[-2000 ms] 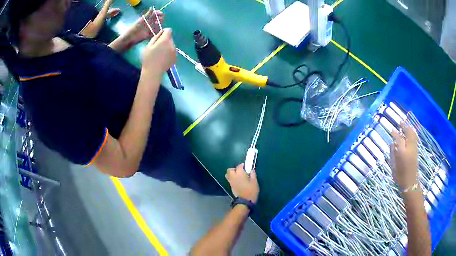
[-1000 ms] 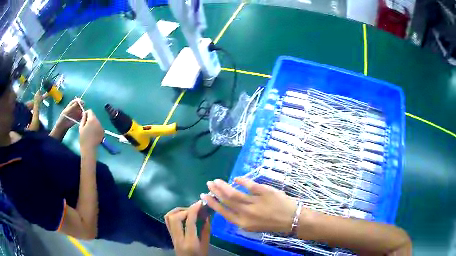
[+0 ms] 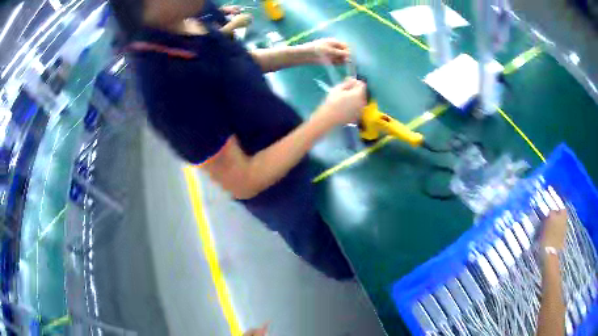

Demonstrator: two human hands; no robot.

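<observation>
The blue bin (image 3: 406, 295) is at the lower right, cut off by the picture's edge. White-grey wired units (image 3: 485, 270) lie side by side in a row along its near left side. Their thin white lead wires (image 3: 511, 308) tangle along the middle. My right hand (image 3: 555, 226), with a band at the wrist, is over the units at the upper end of this row. The view is blurred and its fingertips are hard to see, so I cannot tell whether it grips one. Only fingertips of my left hand (image 3: 257, 330) show at the bottom edge, away from the bin.
A co-worker in a navy shirt (image 3: 216, 98) stands at the green bench (image 3: 367, 216), hands raised with thin pale strands. A yellow heat gun (image 3: 390, 126) lies beyond. A crumpled clear bag (image 3: 482, 180) lies against the bin. White posts (image 3: 488, 82) and paper sheets (image 3: 429, 20) are farther back.
The view has swung left. My hands, close together at the bin's near edge a second ago, are now apart: right over the unit row, left down at the picture's bottom edge.
</observation>
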